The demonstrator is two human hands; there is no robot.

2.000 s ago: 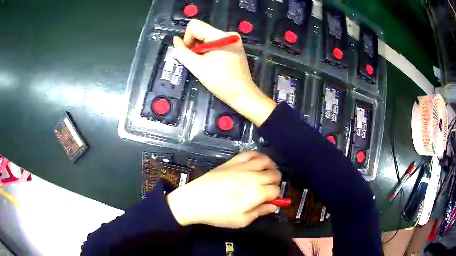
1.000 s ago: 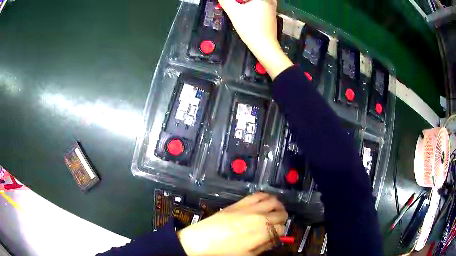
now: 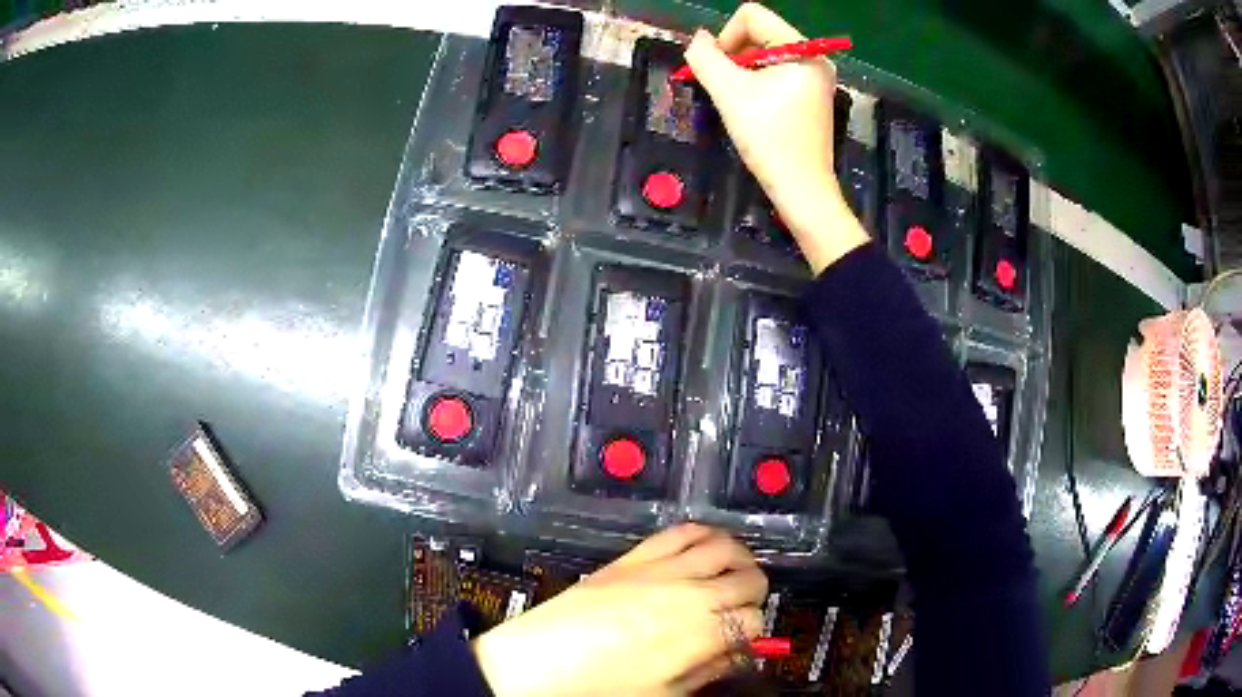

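A clear blister tray (image 3: 361,456) holds two rows of black phone backs, each with a silver-white label area and a red round spot. My right hand (image 3: 776,116) holds a red marker pen (image 3: 797,52); its tip is at the label of the second phone back (image 3: 667,123) in the far row. My right arm hides parts of some phones. My left hand (image 3: 633,613) rests over the phone batteries at the near edge of the tray, with a red pen cap (image 3: 771,647) held in its fingers.
One loose battery (image 3: 214,488) lies on the dark green bench at left. More batteries (image 3: 845,647) lie along the near bench edge. At right are a pink fan (image 3: 1174,395), a red-tipped pen (image 3: 1096,556) and a cable. A white rail (image 3: 1110,248) runs behind the tray.
My right hand has moved from the far-left phone back to the one right of it. The camera view has shifted. My left hand stays near the batteries with the cap.
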